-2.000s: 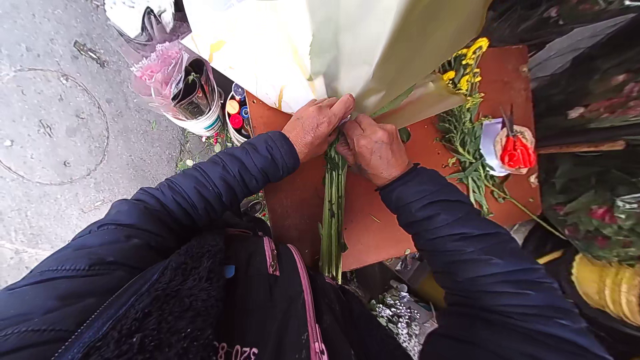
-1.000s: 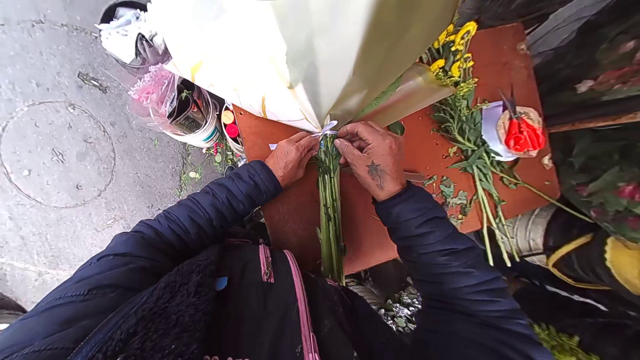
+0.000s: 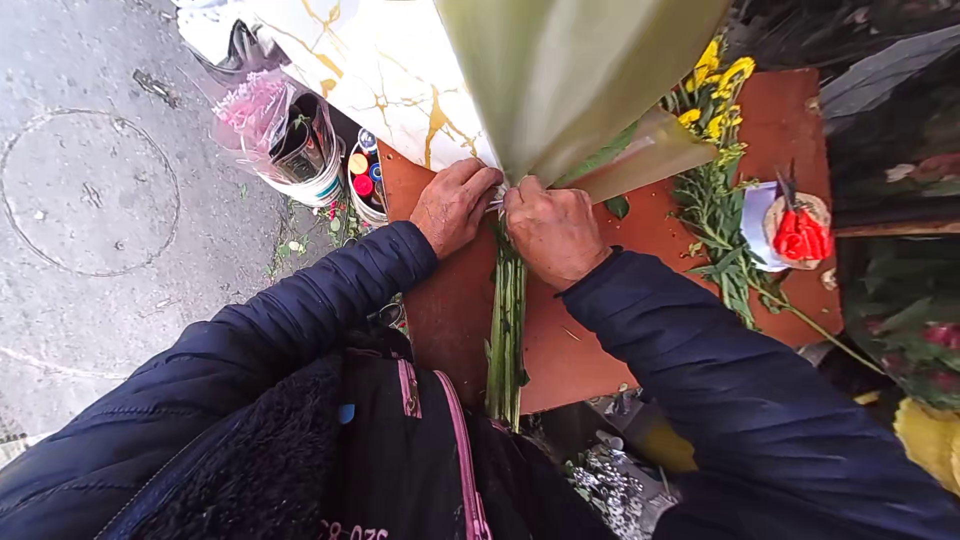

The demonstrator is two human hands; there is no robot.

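A bouquet in white and gold-marbled wrapping paper (image 3: 390, 67) and translucent greenish wrapping (image 3: 570, 82) lies across the brown-red table (image 3: 577, 352). Its bundled green stems (image 3: 508, 337) extend toward my body. At the gathered neck, my left hand (image 3: 456, 204) and my right hand (image 3: 553, 229) nearly meet, each with pinched fingers on a thin white ribbon (image 3: 496, 196). Most of the ribbon is hidden by the fingers. The flowers inside the wrapping do not show.
Yellow flowers (image 3: 709, 124) with leafy stems lie right of the bouquet. Beyond them, red-handled scissors (image 3: 801, 234) rest on a round roll near the table's right edge. Left of the table stand a bucket with pink flowers (image 3: 255, 109) and a container of colourful caps (image 3: 362, 185).
One second ago my hands were farther apart, with a white bow or knot showing between them; now they have come closer together and cover most of it.
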